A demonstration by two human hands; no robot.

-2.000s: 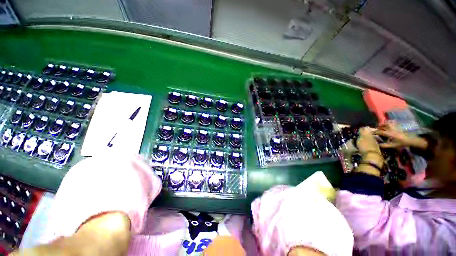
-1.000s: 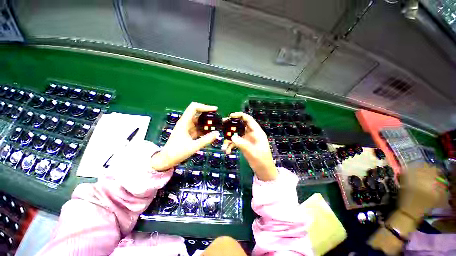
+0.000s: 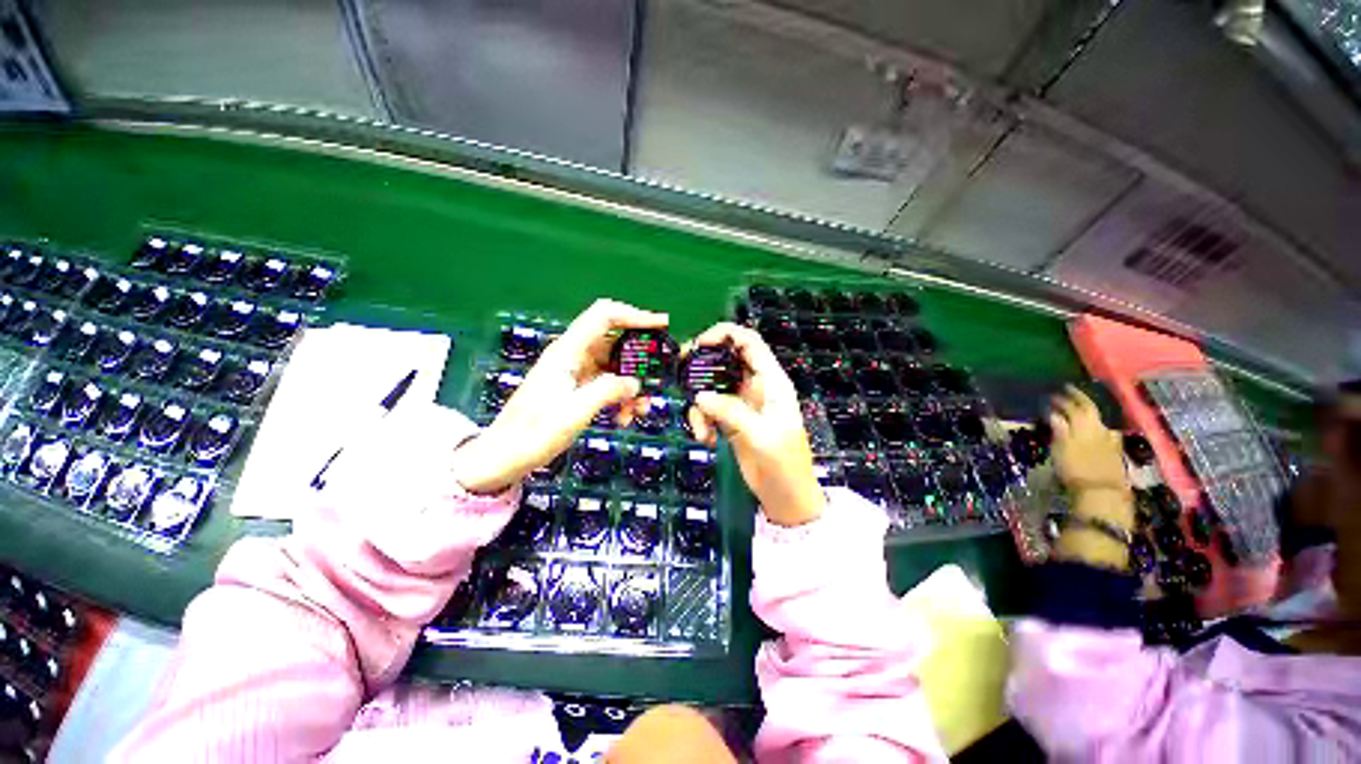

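My left hand [image 3: 575,381] holds a round black watch head [image 3: 643,355] by its edge, with small red and green lit marks on its face. My right hand [image 3: 754,403] holds a second round black watch head [image 3: 711,370] beside it, with fine pinkish lines on its face. Both units are side by side above the middle clear blister tray [image 3: 690,605], faces towards me. That tray holds rows of dark round units; the front row has paler faces, and its front right pocket shows no unit. My hands and forearms hide part of the tray.
Filled blister trays [image 3: 224,515] lie at the left, beside white paper [image 3: 291,426] with a pen [image 3: 397,391]. A tray of black units [image 3: 881,391] stands at the right. A yellow sheet [image 3: 963,657] lies by my right forearm. A co-worker's hand [image 3: 1087,448] is over loose units near an orange-red sheet [image 3: 1134,346].
Both hands stay raised with the two units. The lit orange-red marks on the faces have changed to finer coloured marks. The co-worker's hand has moved left and away from me.
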